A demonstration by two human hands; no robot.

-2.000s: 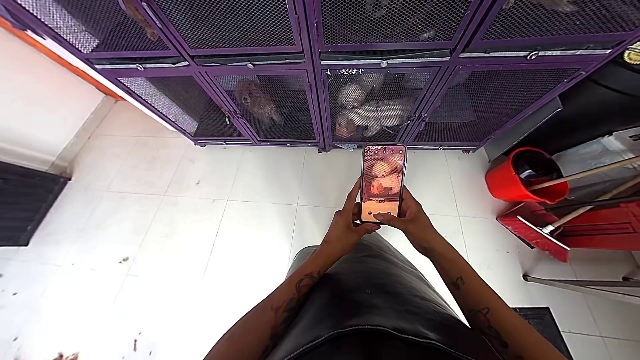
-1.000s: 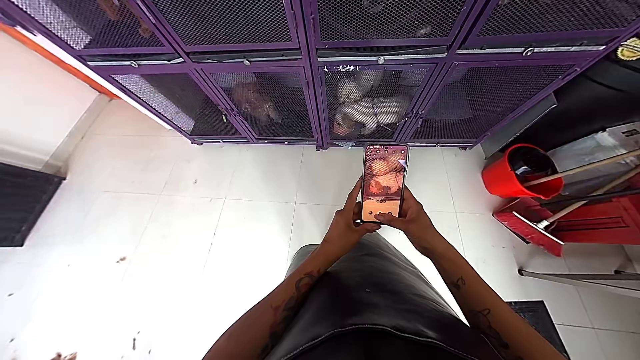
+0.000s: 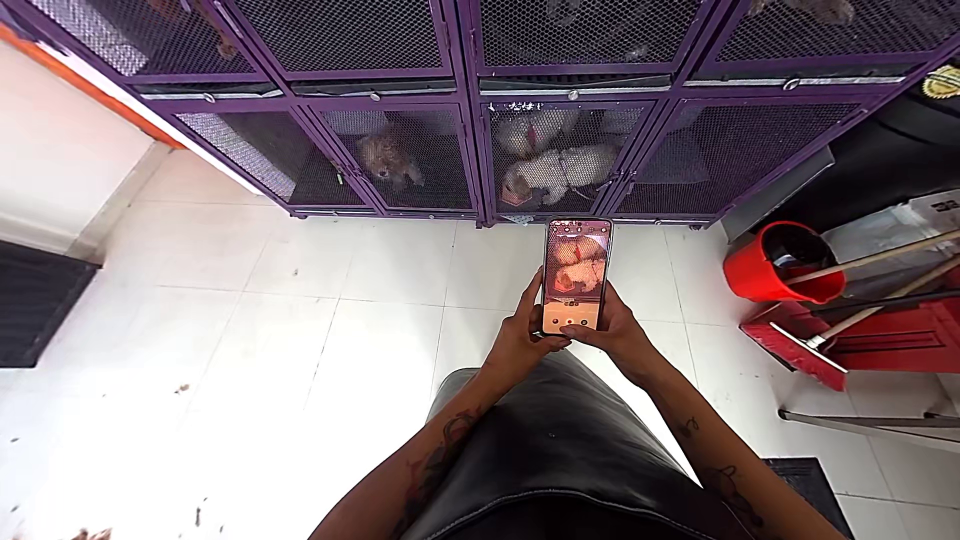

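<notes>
A smartphone is held upright between both hands, its screen showing a camera picture of two light dogs. My left hand grips its lower left edge. My right hand closes on the lower right side, thumb over the bottom of the screen. Beyond the phone, a white dog with a pinkish snout stands behind the mesh of a purple metal cage, and a second white dog is behind it. In the cage compartment to the left is a brown curly-haired dog.
Upper cage compartments hold more animals, partly cut off. At right are a red bucket with a dark thing inside, a red broom, wooden handles and a metal frame. Black mats lie at left and lower right. Hair tufts dot the tiles.
</notes>
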